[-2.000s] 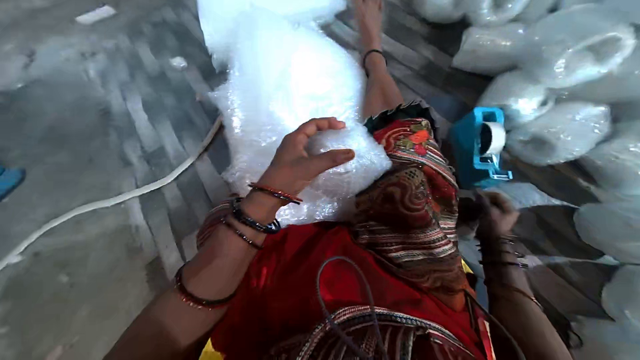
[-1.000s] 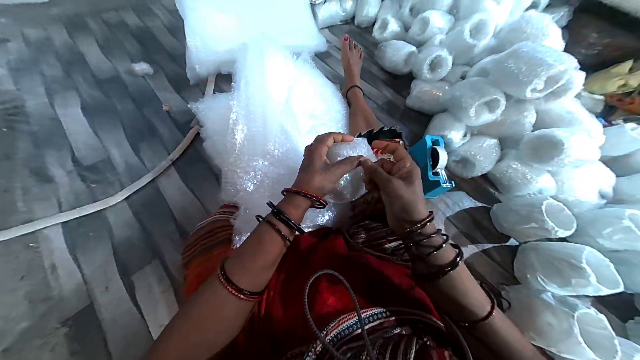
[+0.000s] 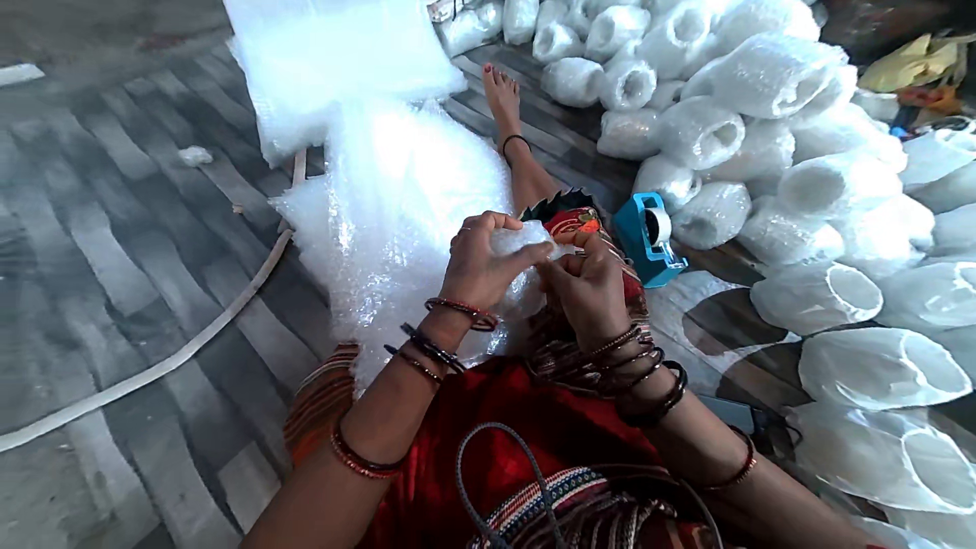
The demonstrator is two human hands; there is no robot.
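Over my lap, my left hand (image 3: 488, 259) grips a small bundle of bubble wrap (image 3: 520, 238), thumb on its near side. The fingertips of my right hand (image 3: 591, 286) pinch the bundle's right end, close to my left thumb; whether a piece of tape is between them I cannot tell. Whatever lies inside the wrap is hidden. A blue tape dispenser (image 3: 639, 242) with a roll of clear tape stands on the floor just right of my right hand. Large sheets of bubble wrap (image 3: 412, 191) spread over the floor and against my lap on the left.
A thick stack of white wrap sheets (image 3: 343, 53) lies beyond the bubble wrap. Many hollow, wrapped white pieces (image 3: 816, 183) are heaped along the right side. A pale strip (image 3: 206, 332) curves over the striped mat at left. My bare foot (image 3: 501, 95) extends forward between sheets and heap.
My right hand has come from beside the tape dispenser, low on the right, to the bundle, where it meets my left hand. My left hand stays on the bundle. The view has shifted.
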